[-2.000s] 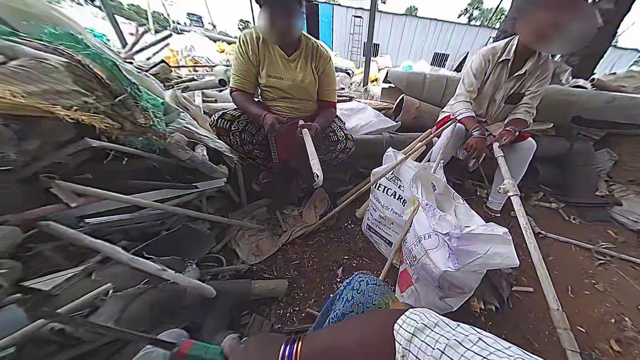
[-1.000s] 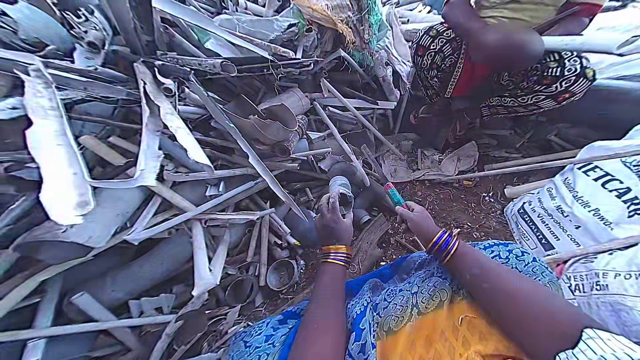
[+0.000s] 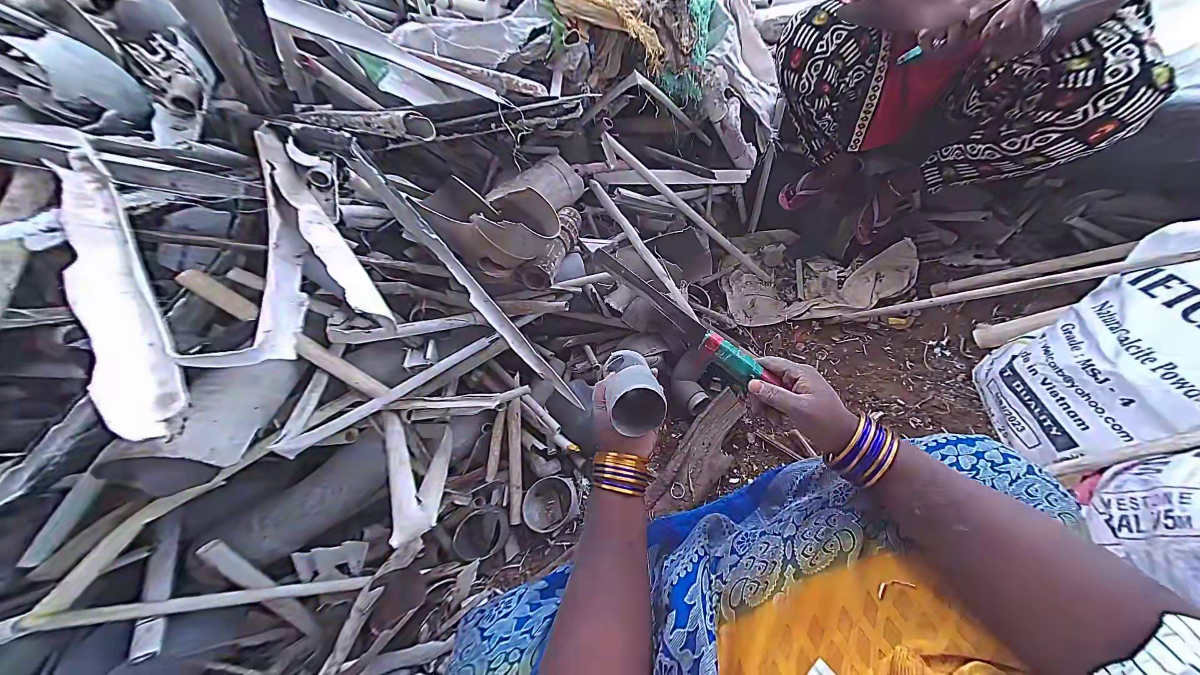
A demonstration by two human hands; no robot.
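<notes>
My left hand (image 3: 614,427) is closed around a short grey plastic pipe fitting (image 3: 637,398), its round mouth facing up toward me. Most of the fingers are hidden behind the fitting. To the right, my right hand (image 3: 802,403) holds a knife by its green and red wrapped handle (image 3: 736,359). The dark blade (image 3: 647,295) points up and to the left, away from me, and does not touch the fitting. Under both hands lie more pipe pieces and a flat piece of wood (image 3: 697,455).
Broken pipes and jagged plastic strips (image 3: 117,309) are heaped on the left and ahead. Another person in a patterned skirt (image 3: 1031,122) sits at the upper right. Printed white sacks (image 3: 1116,347) and long thin poles (image 3: 1031,286) lie on the right.
The view has swung down and left from the two seated people to the pipe heap. Since one second ago, the fitting in my left hand has tilted, its mouth now turned toward me.
</notes>
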